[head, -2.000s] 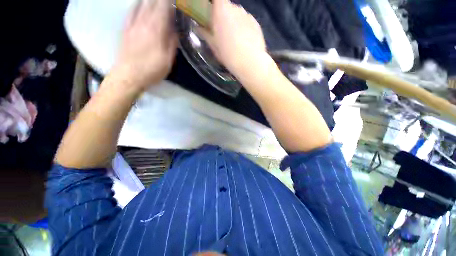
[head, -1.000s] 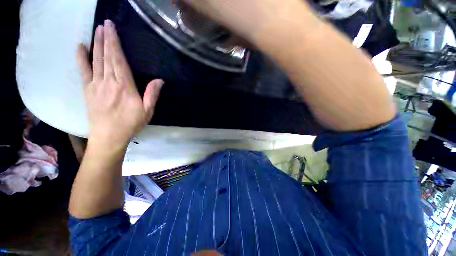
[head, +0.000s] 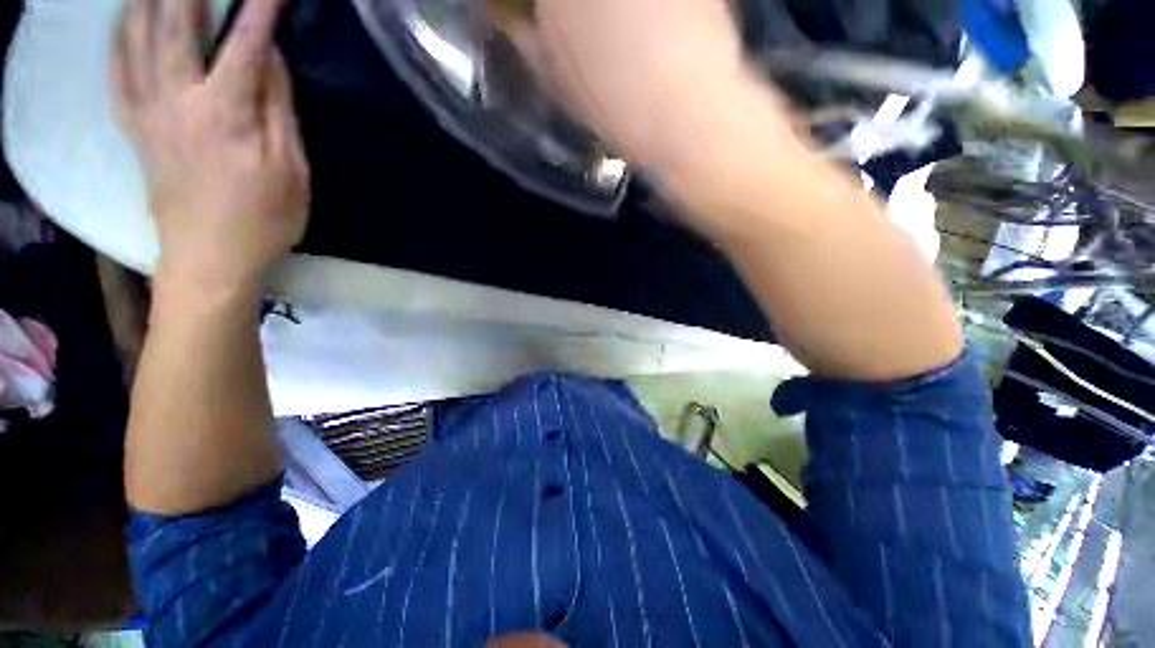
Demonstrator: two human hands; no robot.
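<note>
A black garment [head: 507, 260] lies flat on the white ironing table cover [head: 380, 361]. My left hand [head: 215, 158] rests at the garment's left edge, fingers apart, partly over the white cover; its fingertips reach the top rim of the picture. My right hand [head: 621, 57], blurred, is closed around the handle of the steam iron [head: 507, 146], whose clear-rimmed edge lies over the black cloth. The handle is mostly hidden by the hand and cut off by the top rim.
A pink cloth [head: 23, 367] lies in a dark area at the far left. A blurred hose or cable [head: 874, 76] runs right from behind my right arm. A blue object [head: 997, 32] is at the top right. Black garments [head: 1077, 380] and clutter stand at the right.
Compared with one second ago, my left hand is farther up and left, with its fingers more bent. The iron sits slightly farther left in view. Two seconds ago, both hands were closer together.
</note>
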